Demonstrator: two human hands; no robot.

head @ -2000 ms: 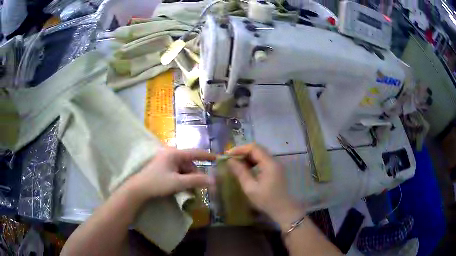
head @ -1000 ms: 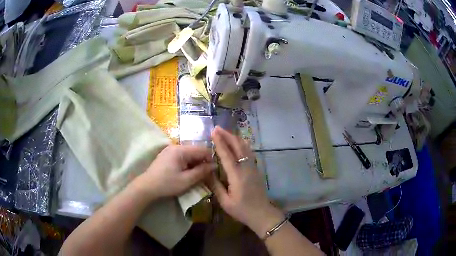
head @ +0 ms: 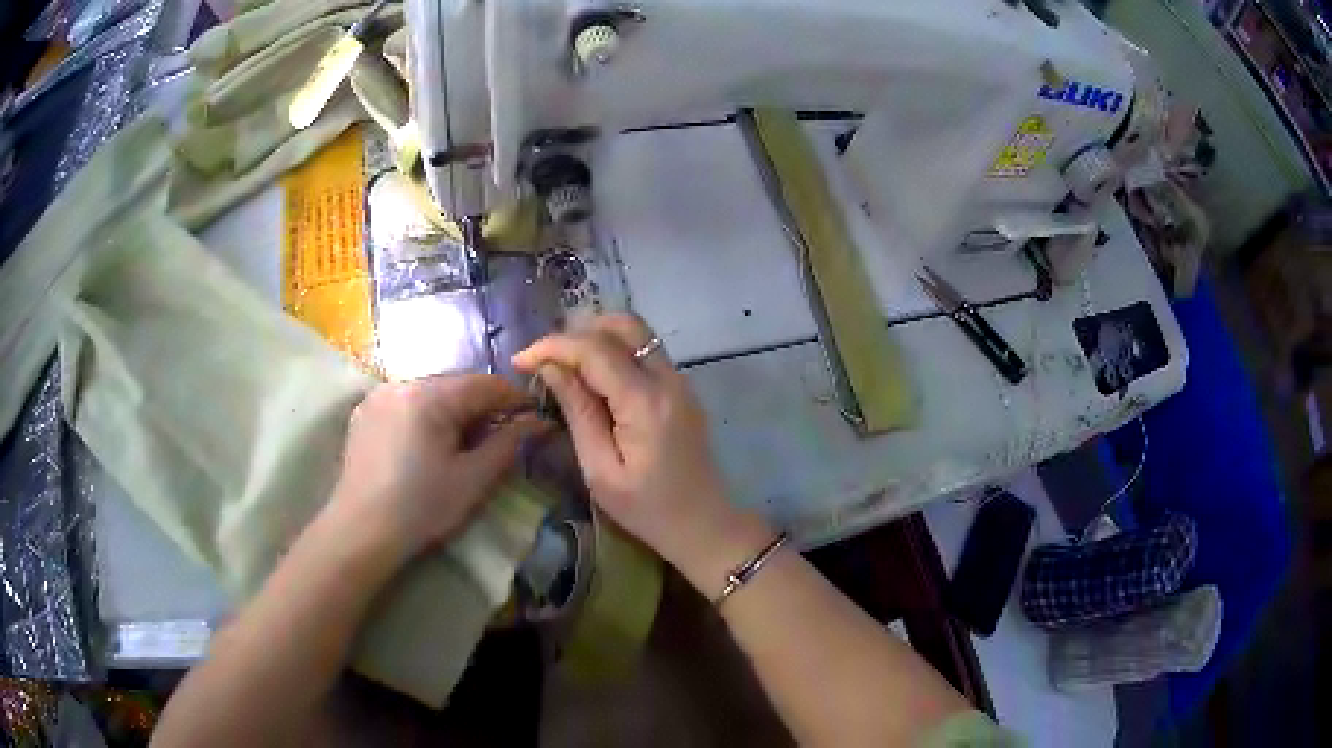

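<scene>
My left hand (head: 424, 446) and my right hand (head: 614, 424) meet in front of the needle plate (head: 435, 336), pinching fabric edges between their fingertips. A pale sage-green garment panel (head: 205, 387) runs from the upper left to under my left hand, its end hanging over the table's front edge. An olive band (head: 614, 607) hangs below my right hand. The exact edges pinched are hidden by my fingers. The presser foot and needle (head: 472, 234) are just behind the hands, not touching them.
Olive strips (head: 840, 292) lie under the white sewing machine's arm (head: 818, 66). Black-handled snips (head: 976, 325) lie to their right. The machine lamp (head: 324, 76) is left of the head. A black rectangle (head: 993, 561), checked bundles (head: 1110, 570) and a blue bin (head: 1220, 439) are at right.
The view has shifted, so the machine appears farther up and left. My right hand's fingers, earlier extended towards the plate, are now curled in a pinch beside my left fingertips. The olive band's hanging end shows more.
</scene>
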